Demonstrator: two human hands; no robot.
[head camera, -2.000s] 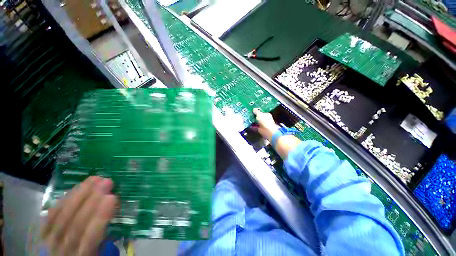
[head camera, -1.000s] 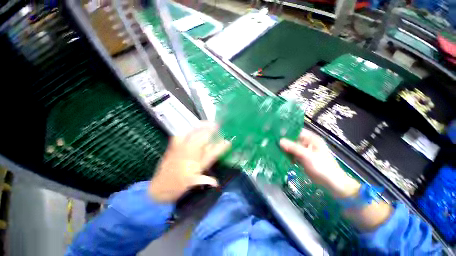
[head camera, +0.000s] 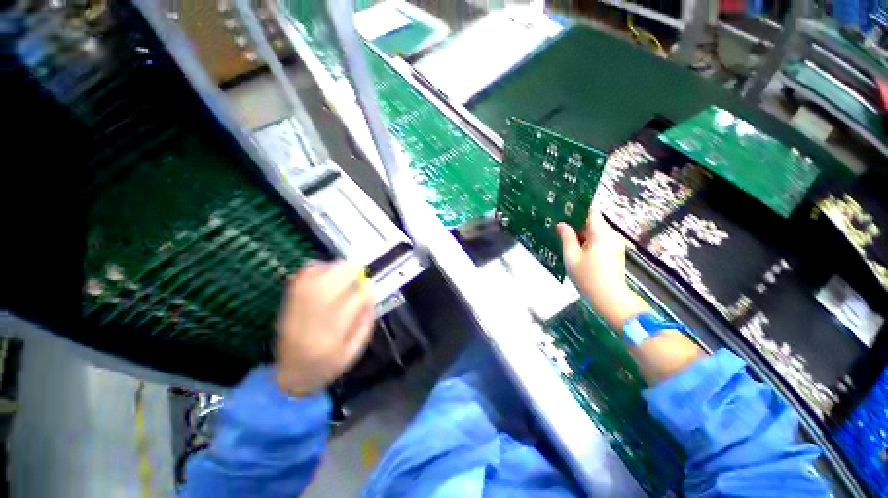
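A green printed circuit board (head camera: 547, 193) is held up and tilted above the conveyor line. My right hand (head camera: 601, 261) grips it at its lower right edge, thumb on the near face. A blue strap (head camera: 650, 327) is on my right wrist. My left hand (head camera: 324, 324) is off the board, in front of the magazine rack (head camera: 195, 255); its fingers look curled and blurred, and what they hold, if anything, cannot be told. Other green boards lie along the line (head camera: 435, 160) beyond and nearer than the held board.
The metal conveyor rail (head camera: 487, 321) runs diagonally, with a metal post at its left. To the right are bins of cream components (head camera: 650, 185), a bin of blue components (head camera: 869, 420) and a spare board (head camera: 745, 156). White papers (head camera: 492, 56) lie on the green mat.
The board was in my left hand, then between both hands over the line; now my right hand alone holds it, tilted up. My left hand has moved back left toward the rack.
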